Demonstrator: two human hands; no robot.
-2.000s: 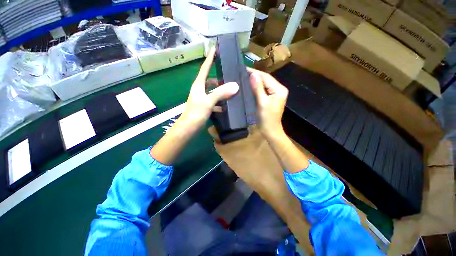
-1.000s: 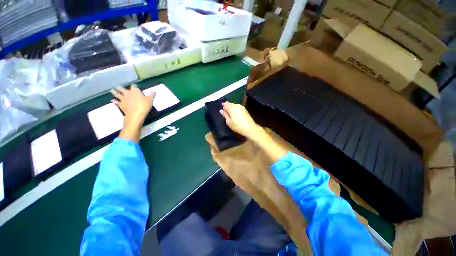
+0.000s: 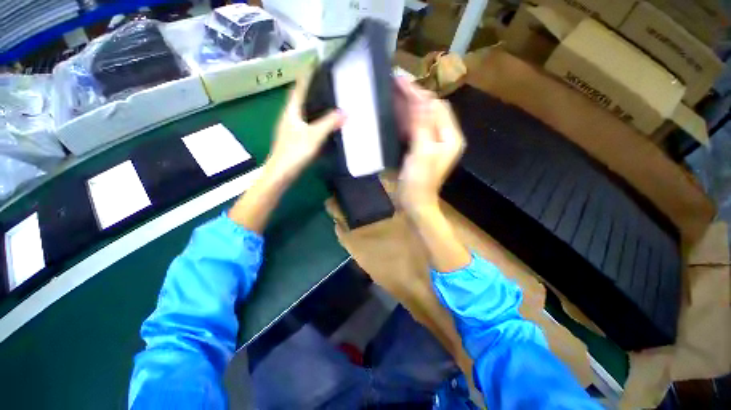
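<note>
My left hand (image 3: 300,132) and my right hand (image 3: 429,140) hold a black gift box (image 3: 359,108) upright above the belt, blurred. Its white inner face shows between black sides. Whether the lid and base are fully apart, I cannot tell. Below it a black box stack (image 3: 365,202) sits at the belt edge on the carton flap (image 3: 393,252). The laid-out boxes (image 3: 119,192) form a row of alternating black and white rectangles along the far side of the belt.
The green conveyor belt (image 3: 292,268) has a pale lengthwise strip. The master carton (image 3: 681,188) at right holds rows of packed boxes (image 3: 561,208). White bins (image 3: 136,120) with plastic-bagged black parts stand behind the belt. Brown cartons (image 3: 617,76) are at the back right.
My left hand has left the laid-out row and my right hand has lifted off the stack. Both now hold a box with its white face showing. The row has shifted left.
</note>
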